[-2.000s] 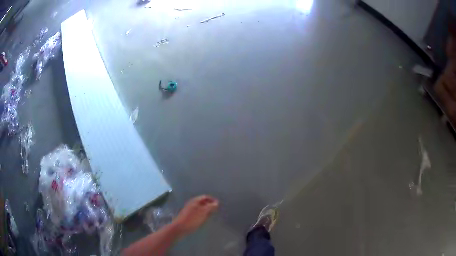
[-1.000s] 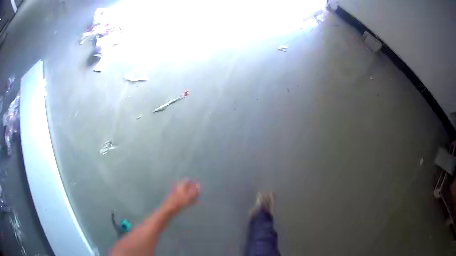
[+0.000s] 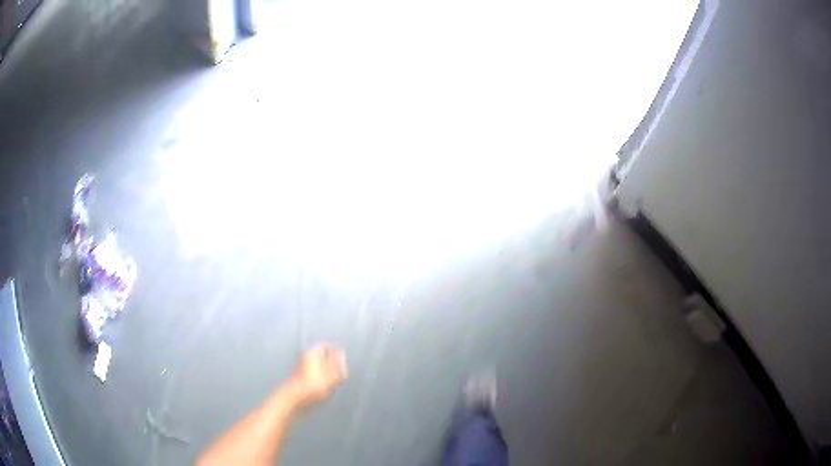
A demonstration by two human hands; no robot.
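My left hand [image 3: 321,371] is at the lower centre-left of the head view, over the floor, with its forearm coming up from the bottom edge. It is blurred; the fingers look curled and no object shows in it. My right hand is not in view. One shoe [image 3: 479,391] and a dark blue trouser leg show to the right of the hand, on the grey-green floor [image 3: 355,428].
Crumpled clear plastic [image 3: 105,282] lies on the floor at left. A long white panel [image 3: 32,391] is cut off at the lower left. A pale wall [image 3: 747,182] with a dark base runs down the right. Glaring light fills the top centre, beside a post [image 3: 221,32].
The view has moved forward along the floor. The white panel has slid to the left edge, the small teal item has left the picture, and the bright opening is larger. My left hand stays curled.
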